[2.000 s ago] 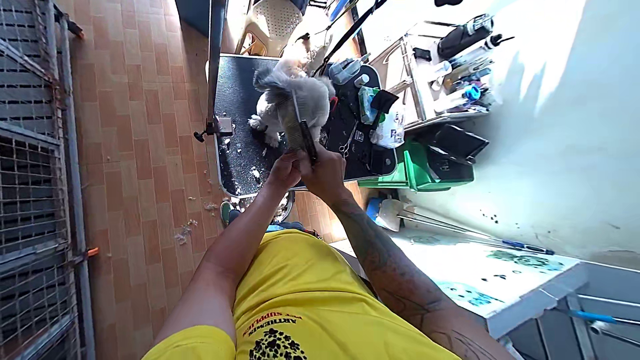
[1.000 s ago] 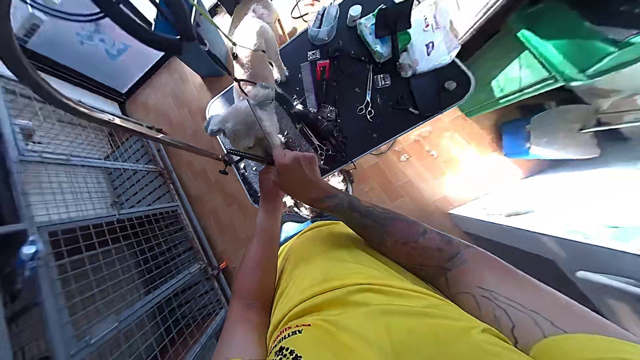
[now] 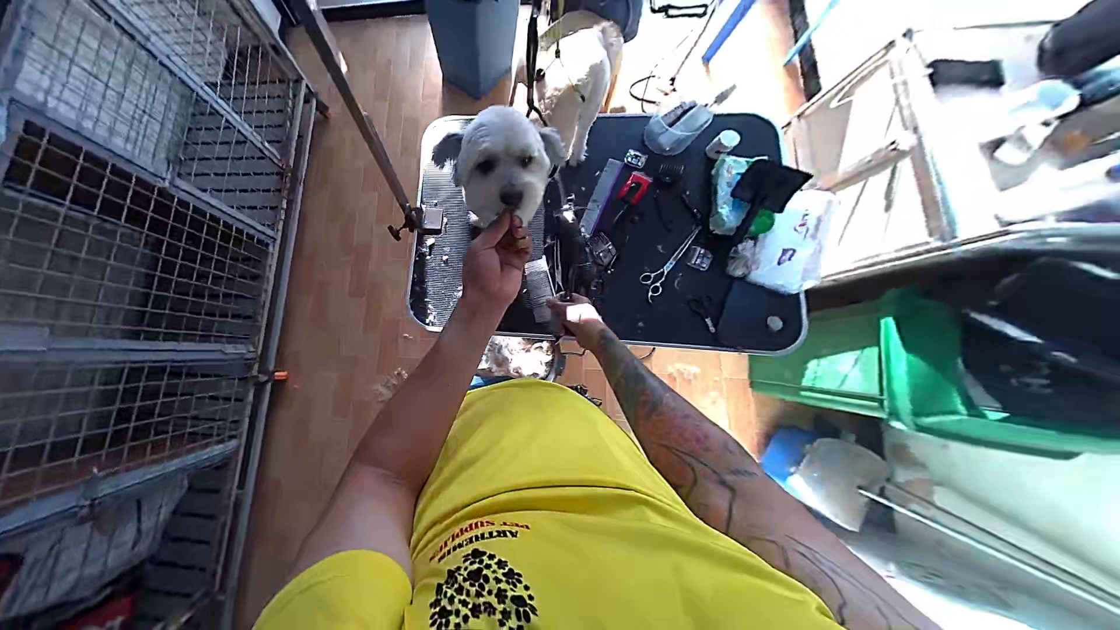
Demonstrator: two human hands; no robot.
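Observation:
A white dog with grey ears (image 3: 505,166) faces me from the left part of a black grooming table (image 3: 735,328). My left hand (image 3: 500,254) pinches the fur at the dog's chin, just under its nose. Lower and to the right, my right hand (image 3: 573,317) grips a metal grooming comb (image 3: 539,287), its teeth below the dog's chest. Steel scissors (image 3: 669,264) lie open on the table, near a purple comb (image 3: 602,197) and a red-handled tool (image 3: 633,189).
A second light-coated dog (image 3: 573,79) is at the table's far edge. Wire cages (image 3: 140,262) line the left side. A metal grooming arm (image 3: 363,122) is clamped at the table's left. Packs of wipes (image 3: 792,241) and a green bin (image 3: 910,376) are at the right.
My hands were close together at the dog; now they are apart, the left at its chin and the right lower. The dog's face has turned toward me. The view has shifted.

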